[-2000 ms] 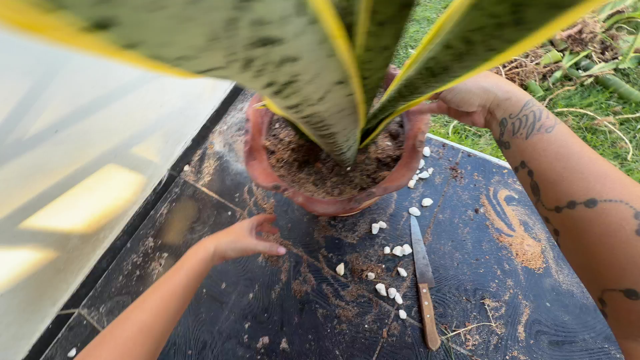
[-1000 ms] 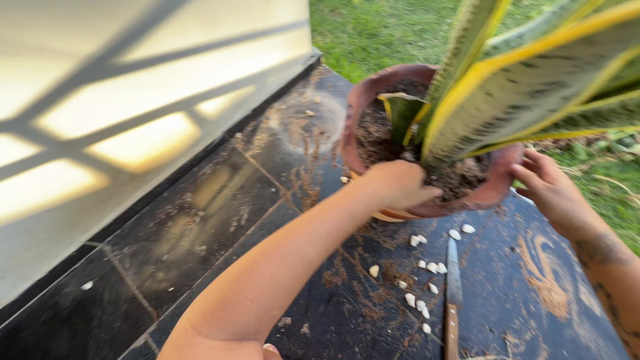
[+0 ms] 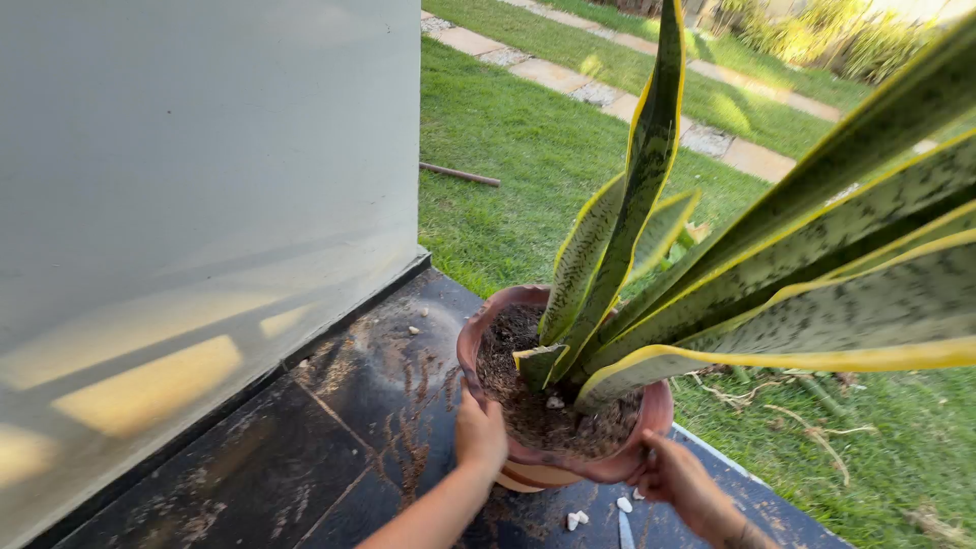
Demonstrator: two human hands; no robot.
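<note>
A snake plant with yellow-edged leaves stands in dark soil inside a terracotta-coloured pot, its tall leaves leaning right. My left hand grips the pot's rim at the near left, and my right hand holds the rim at the near right. A small pale stone lies on the soil by the leaf bases. In front of the pot, part of a knife blade shows on the dark tiles; its handle is out of view. White pebbles lie beside the blade.
Loose soil is scattered over the dark tiled surface. A white wall rises at the left. Beyond the tile edge lie grass, a rod, and pulled roots at the right. Stone paving crosses the lawn.
My left hand has moved from the soil by the leaf bases to the pot's left rim. My right hand remains at the right rim. The view has shifted to show more lawn.
</note>
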